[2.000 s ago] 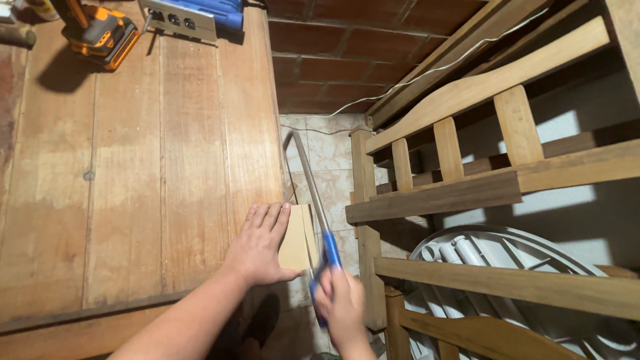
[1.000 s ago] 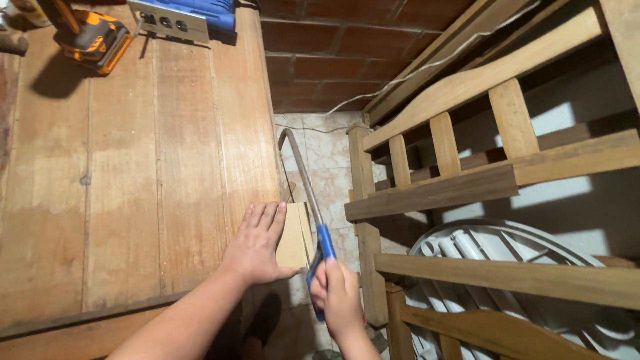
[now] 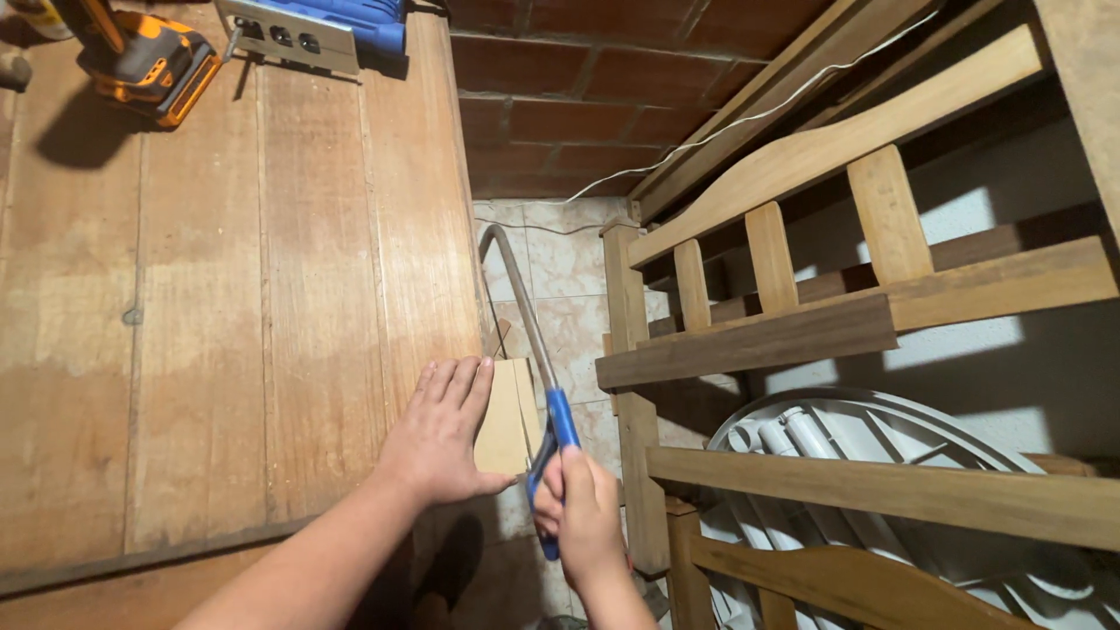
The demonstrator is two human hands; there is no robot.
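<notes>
A small, light wooden board (image 3: pixel 503 420) juts past the right edge of the wooden table (image 3: pixel 324 289). My left hand (image 3: pixel 442 429) presses flat on the board and the tabletop, fingers together and the thumb along the board's near edge. In my right hand (image 3: pixel 573 507) is the blue handle of a hacksaw (image 3: pixel 522 297) with a curved grey metal frame. The saw points away from me beside the table edge. Its blade lies in a lengthwise cut near the board's right side; part of the blade is hidden by the board.
An orange and black cordless power tool (image 3: pixel 153 70) stands at the table's far left. Near it are a metal plate with outlets (image 3: pixel 289 37) and a blue tool (image 3: pixel 376 26). Slatted wooden bed frames (image 3: pixel 774 258) stand at right, with white plastic furniture (image 3: pixel 814 437) behind. A white cable (image 3: pixel 700 144) runs along the brick wall.
My right hand and the saw have shifted slightly along the line of the cut. My left hand stays on the board.
</notes>
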